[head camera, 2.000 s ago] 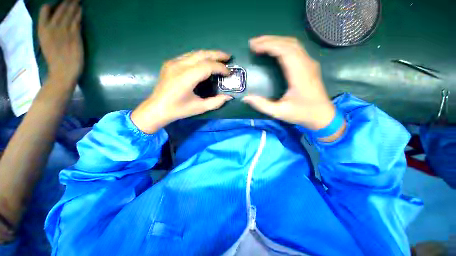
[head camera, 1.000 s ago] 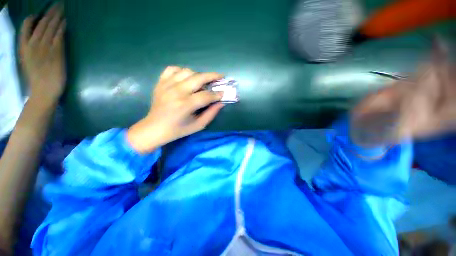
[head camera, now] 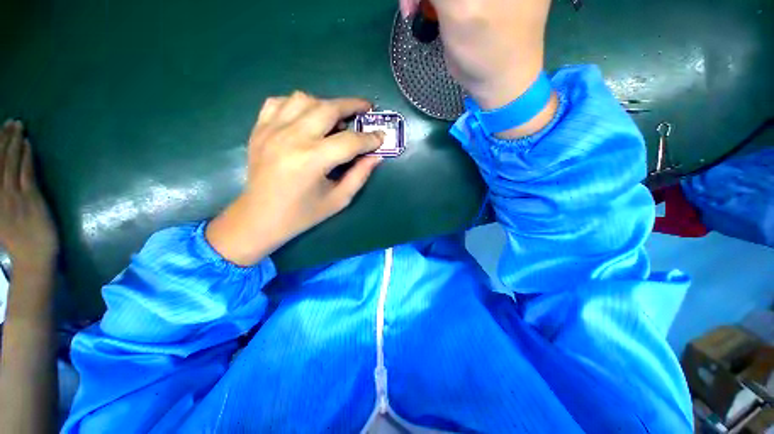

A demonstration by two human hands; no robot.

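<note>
My left hand holds the small silver watch case between its fingers, at the centre of the bench. The case is a rounded square with a pale white piece inside, and a fingertip rests over part of it. My right hand is at the top edge of the view, partly cut off, over the round perforated screw plate. It grips the electric screwdriver; only its black nose and a bit of orange show by my fingers. The bit's tip is not visible.
The dark green mat covers the bench. A binder clip is at the bench edge on the right, with thin tweezers partly hidden by my sleeve. Another person's hand lies at the far left. Cardboard boxes are at lower right.
My right hand, empty two seconds ago and blurred at the right one second ago, is now over the screw plate with the screwdriver. My left hand still holds the case. The view has shifted.
</note>
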